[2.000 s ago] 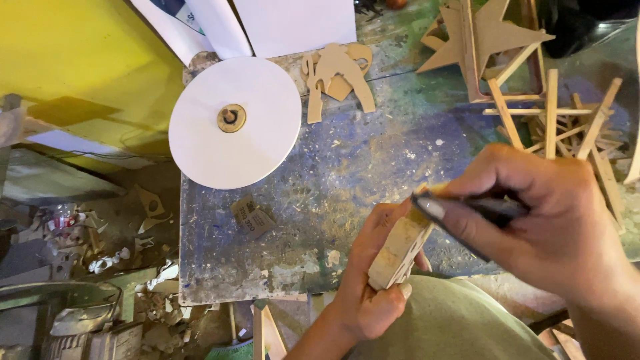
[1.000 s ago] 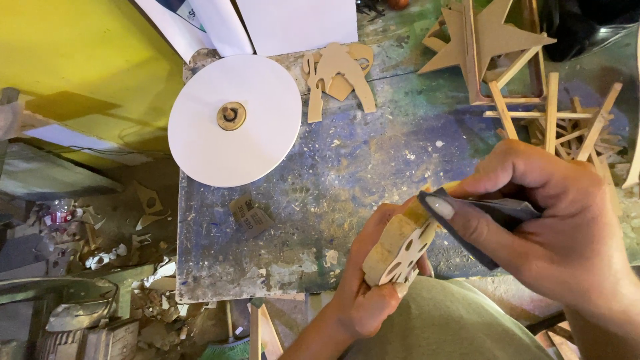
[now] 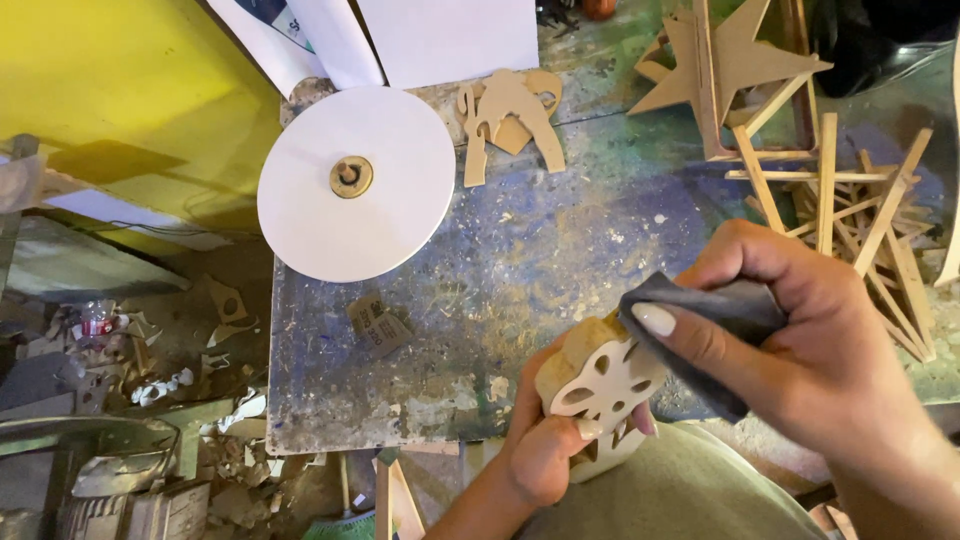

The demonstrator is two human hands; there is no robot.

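My left hand (image 3: 544, 457) grips a thick scalloped wooden piece (image 3: 592, 367) with a pale face and petal-shaped cutouts, low at the centre right, above my lap. In my right hand (image 3: 795, 345) a folded dark grey sheet of sandpaper (image 3: 697, 315) is pinched between thumb and fingers; its folded edge touches the upper rim of the scalloped piece. Another scrap of sandpaper (image 3: 379, 326), printed side up, lies on the paint-stained table to the left.
A white disc (image 3: 390, 217) with a brass-coloured hub overhangs the table's left side. Behind lie flat cut fibreboard shapes (image 3: 517, 112). A fibreboard star (image 3: 739, 56), a wooden frame (image 3: 802, 90) and a heap of wooden sticks (image 3: 825, 187) occupy the right. Scraps litter the floor at left.
The scalloped piece has turned in my left hand: its edge faced the view two seconds ago, and its cutout face shows now. My right hand keeps the sandpaper against its rim.
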